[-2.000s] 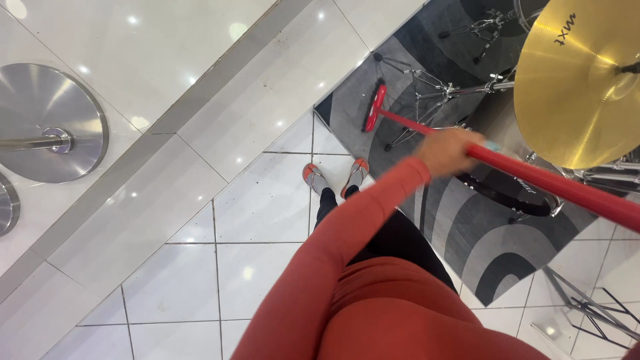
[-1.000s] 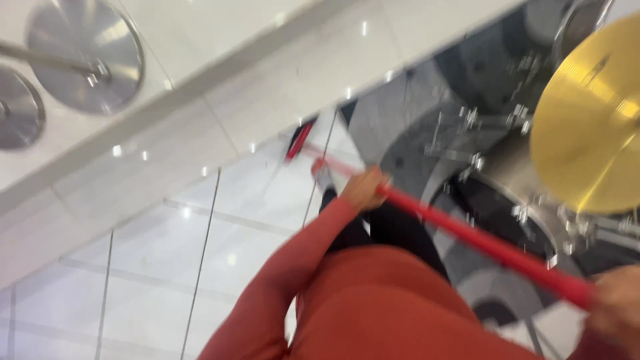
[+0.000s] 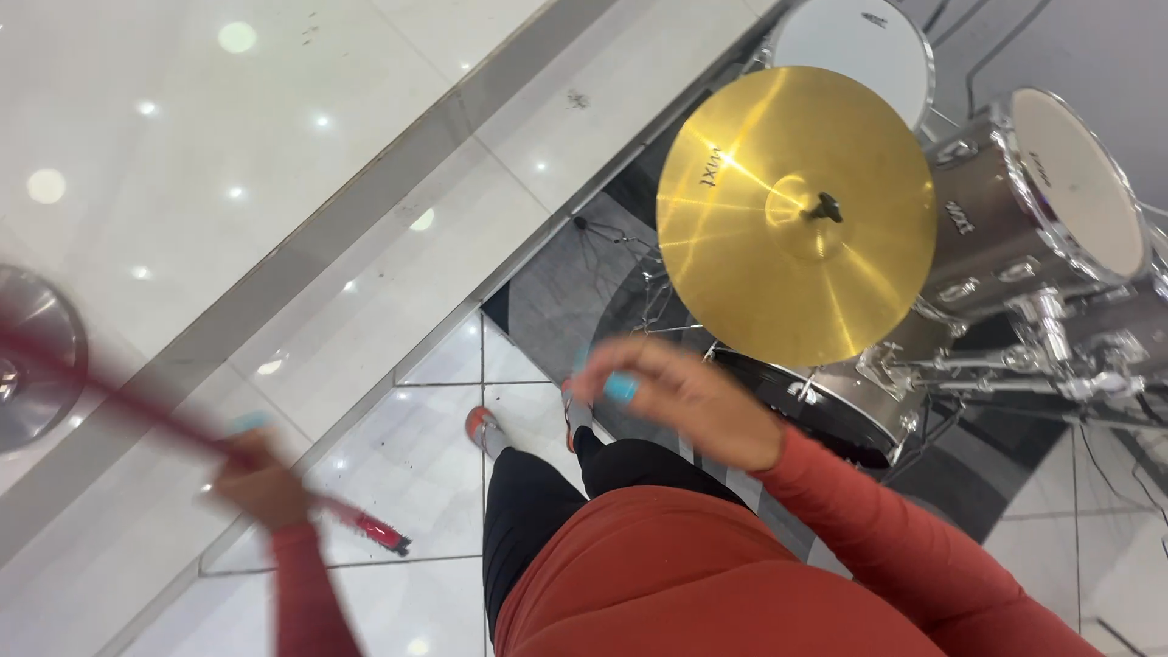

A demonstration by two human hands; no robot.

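My left hand (image 3: 260, 479) is closed around the red pole (image 3: 173, 422) of a broom, at the lower left. The pole slants up to the left edge, blurred. Its red head with dark bristles (image 3: 383, 532) shows on the white floor tiles, below and right of the hand. My right hand (image 3: 680, 397) holds nothing; its fingers are spread and blurred, with blue bands on them. It hovers in front of the drum kit, just below the gold cymbal (image 3: 796, 214).
A raised tiled ledge (image 3: 401, 246) runs diagonally at the left, with a round metal stand base (image 3: 36, 365) on it. At the right, drums (image 3: 1031, 182) and chrome stands rest on a grey patterned rug (image 3: 557, 292). Small dark specks lie on the floor tiles.
The broom has moved to my left side, its head now left of my feet. My right hand, on the pole one second ago, has let go. The view has shifted.
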